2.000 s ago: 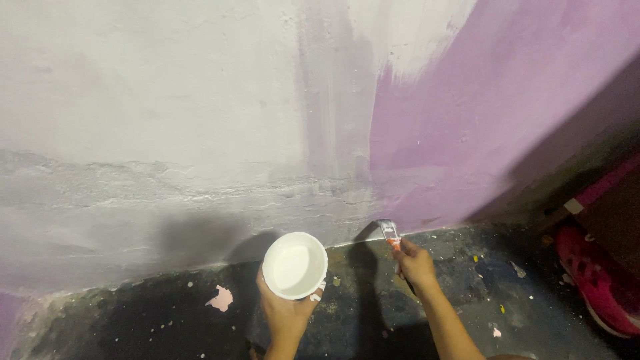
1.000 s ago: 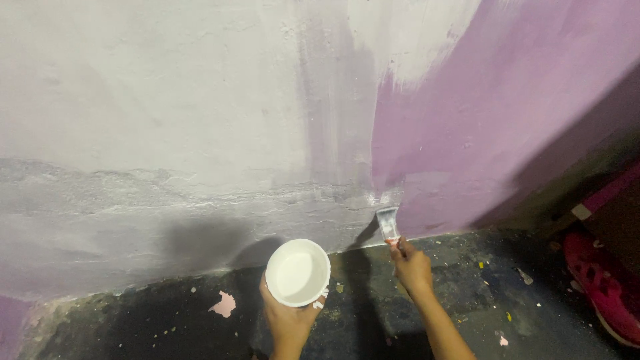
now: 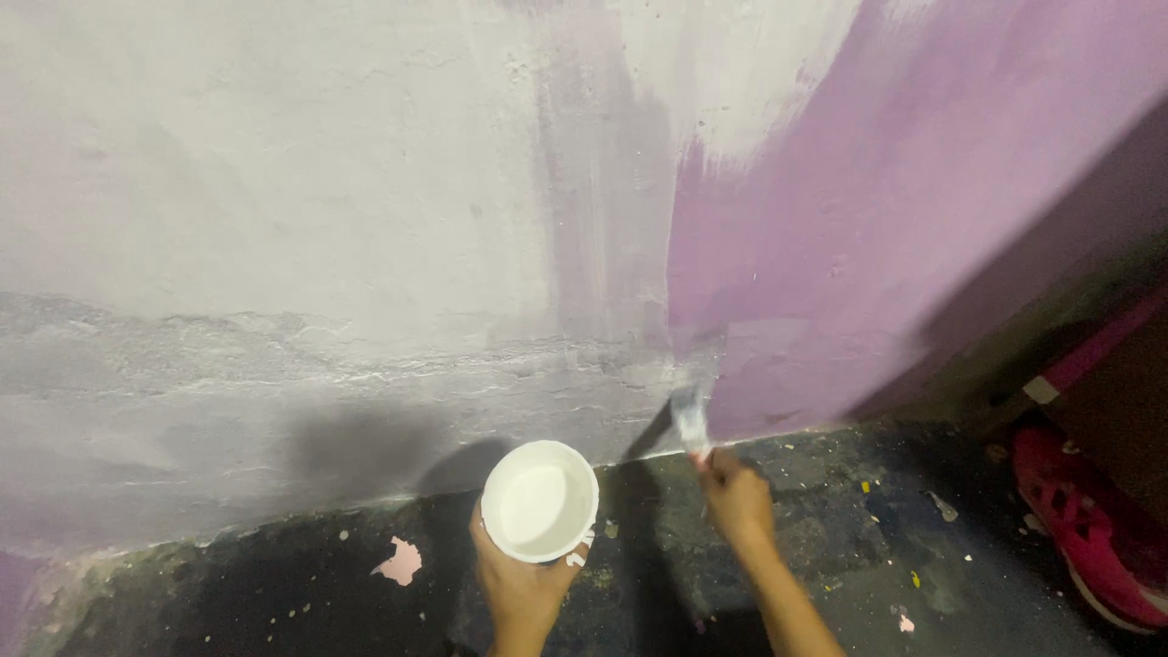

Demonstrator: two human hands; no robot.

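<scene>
My left hand (image 3: 525,584) holds a white plastic tub (image 3: 540,502) of white paint from below and the side, low in the middle of the head view. To its right, my right hand (image 3: 737,497) grips a paintbrush (image 3: 691,418) by its handle. The brush's bristles point up at the foot of the wall (image 3: 776,246), where white paint meets purple; they look slightly blurred. White paint covers the wall's left and middle parts, thinner in a greyish-purple upright band. Purple shows on the right. White smears mark my left fingers.
The dark, paint-spotted floor (image 3: 365,593) meets the wall just beyond the tub. A pink paint flake (image 3: 399,561) lies left of my left hand. At the right edge are a red shoe (image 3: 1086,529) and a dark object with a pink edge (image 3: 1104,342). Cracked, rough plaster runs low along the wall.
The brush has moved from the wall's foot up onto its lower part, and fresh whitish paint shows over the purple there. My left hand still holds the tub.
</scene>
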